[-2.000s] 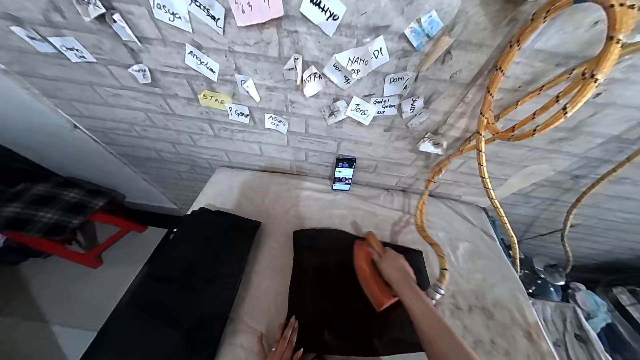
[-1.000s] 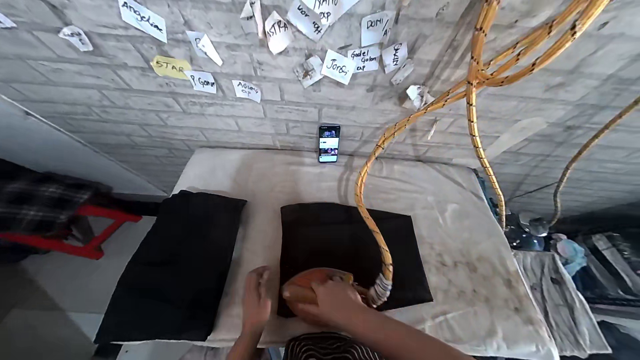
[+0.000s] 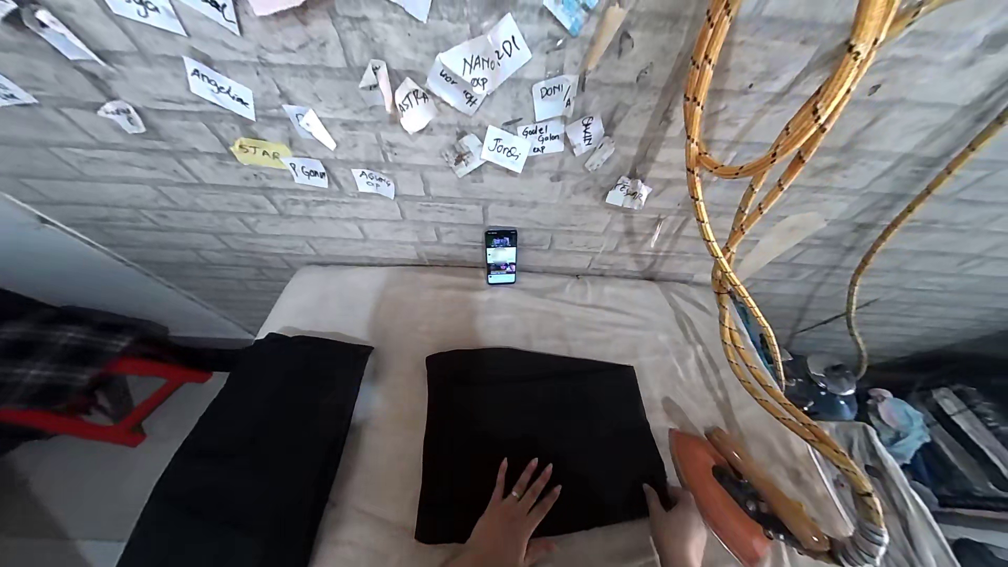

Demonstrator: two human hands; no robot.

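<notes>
A folded black cloth garment lies flat on the pale cloth-covered table. My left hand, with a ring on one finger, rests on its near edge with the fingers spread. At the near right corner, my right hand pinches the black cloth between thumb and fingers. Just right of that hand is an orange clothes iron with a brown handle, standing on the table cover, untouched by either hand. Its yellow braided cord rises from the rear. Another folded black garment lies along the table's left side.
A lit phone leans against the brick-patterned wall behind the table. Loops of yellow braided cord hang at the right. A red stool or frame with plaid cloth stands at the left. Paper notes bearing writing cover the wall.
My right hand has let go of the iron, which now rests right of the black cloth, and holds the cloth's corner. My left hand, raised beside the cloth one second ago, is now on it.
</notes>
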